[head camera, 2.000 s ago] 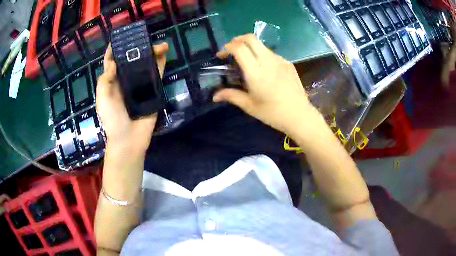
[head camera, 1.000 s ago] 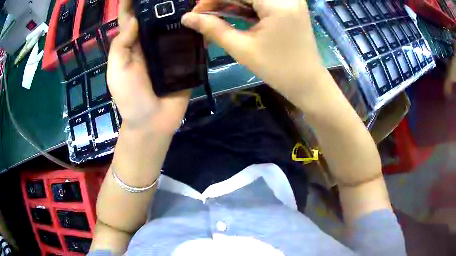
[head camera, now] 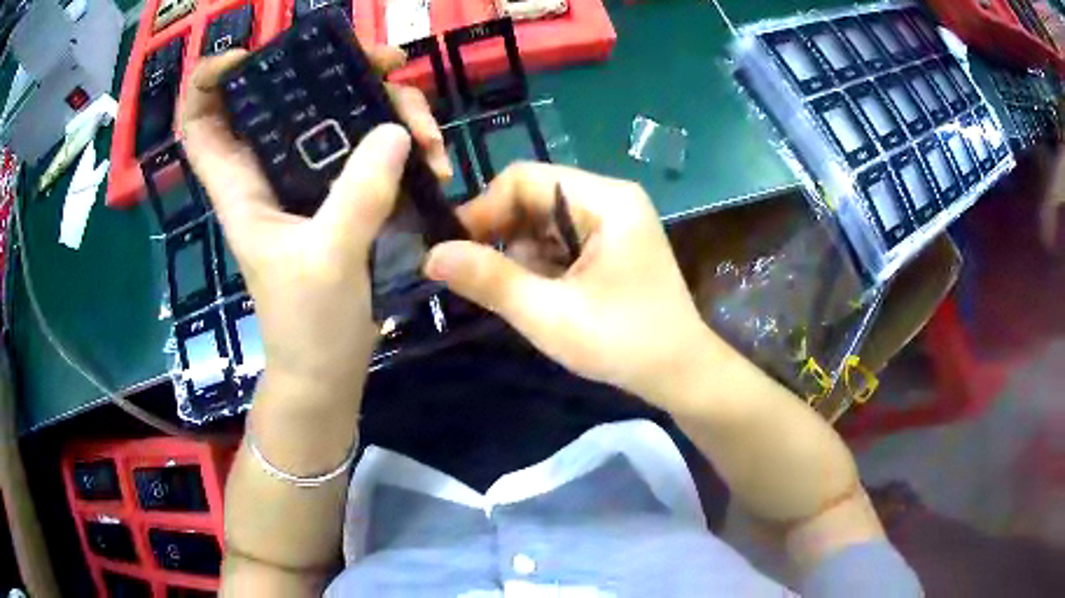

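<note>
My left hand (head camera: 306, 251) grips a black keypad phone (head camera: 306, 111), tilted, keys facing up, with my thumb beside the square navigation key. My right hand (head camera: 572, 275) has its thumb and index finger at the phone's lower end; whether they pinch a part there is unclear. A thin dark sliver (head camera: 565, 222), possibly tweezers, lies across my right fingers. The phone's screen end is partly hidden by my left thumb. A sheet of black-framed display lenses (head camera: 190, 271) lies behind and beneath my hands.
Red phone trays (head camera: 587, 35) stand at the back, another (head camera: 210, 459) at lower left. A second lens sheet (head camera: 876, 140) lies at the right bench edge. A plastic bag (head camera: 765, 292) with yellow scraps hangs below. White strips (head camera: 79, 199) and a cable (head camera: 58, 321) are at left.
The phone and my left hand have moved left, and my left thumb is now on the phone's face. My right hand has moved down from the phone's face to its lower end.
</note>
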